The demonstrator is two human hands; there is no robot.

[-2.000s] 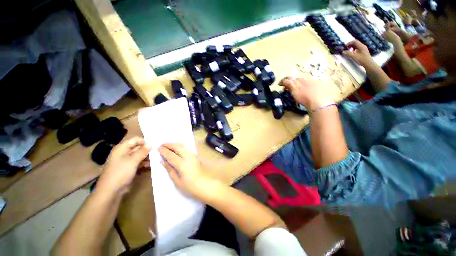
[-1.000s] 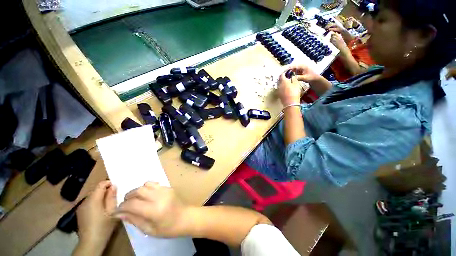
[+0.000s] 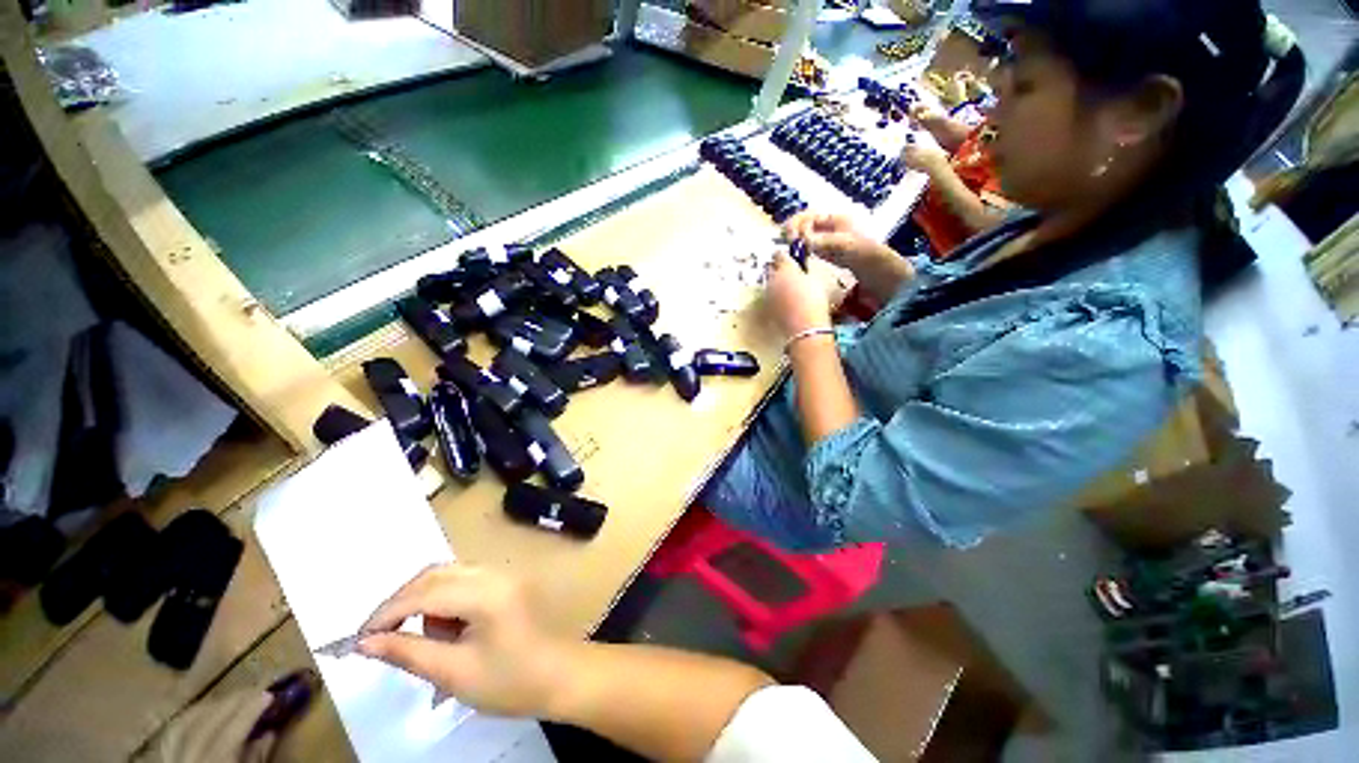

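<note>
A long white label sheet [image 3: 350,544] lies in front of me on the bench. My right hand [image 3: 470,644] is over it, thumb and forefinger pinched on a tiny strip, likely a label [image 3: 340,646]. My left hand [image 3: 221,727] is blurred at the bottom left, partly cut off by the edge, with its fingers around a dark glossy black unit [image 3: 283,701]. Black units with white bands [image 3: 555,510] lie in a loose pile beyond the sheet. Plain black units [image 3: 194,589] lie at the left.
A person in a blue shirt [image 3: 984,388] sits at the right, holding a small dark item. Rows of black units [image 3: 842,157] stand beyond. Small white bits [image 3: 738,268] lie on the bench. A wooden beam [image 3: 164,224] rises at left, and a red stool [image 3: 775,581] stands below the edge.
The view has swung right. My left hand has left the sheet and moved down-left, now around a black unit. My right hand has lifted its fingertips, with a tiny strip at them.
</note>
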